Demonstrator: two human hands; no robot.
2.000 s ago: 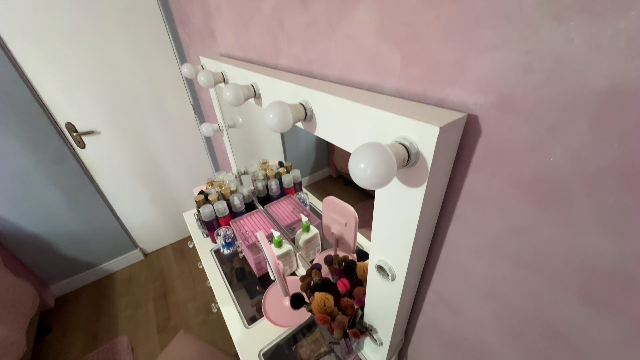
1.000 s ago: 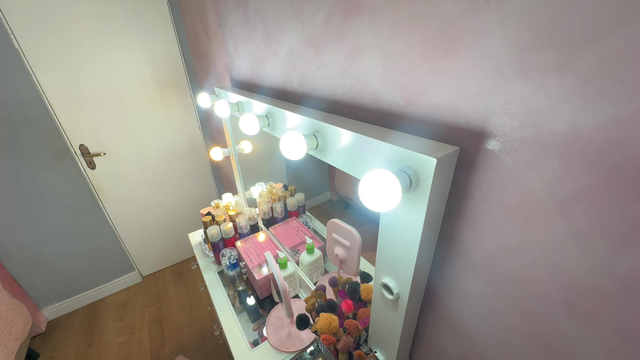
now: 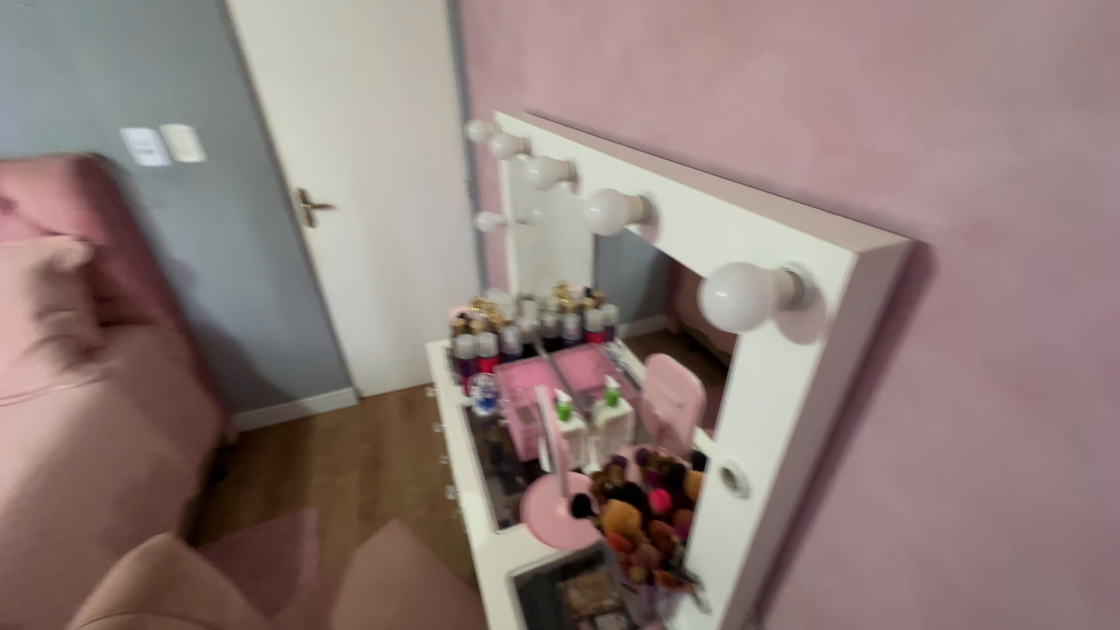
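Neither my left hand nor my right hand shows in the head view. A white-framed vanity mirror (image 3: 787, 376) stands against the pink wall, its round bulbs (image 3: 739, 297) unlit. On the white dressing table (image 3: 490, 560) below are perfume bottles (image 3: 486, 346), a pink box (image 3: 525, 385), a white pump bottle with a green top (image 3: 570, 437) and a pink round-based stand mirror (image 3: 560, 512). Makeup brushes (image 3: 634, 516) crowd the near end beside the mirror glass, which reflects these items. A glass-topped compartment (image 3: 569, 595) holds makeup, partly cut off by the frame.
A white door (image 3: 376, 192) with a metal handle (image 3: 308, 208) stands beyond the table. At left is a pink bed (image 3: 87, 446) with a pillow. Pink upholstered shapes (image 3: 402, 577) and a pink rug (image 3: 267, 551) lie low in view, on the wooden floor (image 3: 367, 472).
The mirror bulbs were unlit two seconds ago, lit one second ago, and are unlit now. The view has swung left, showing more of the bed and the wall switches.
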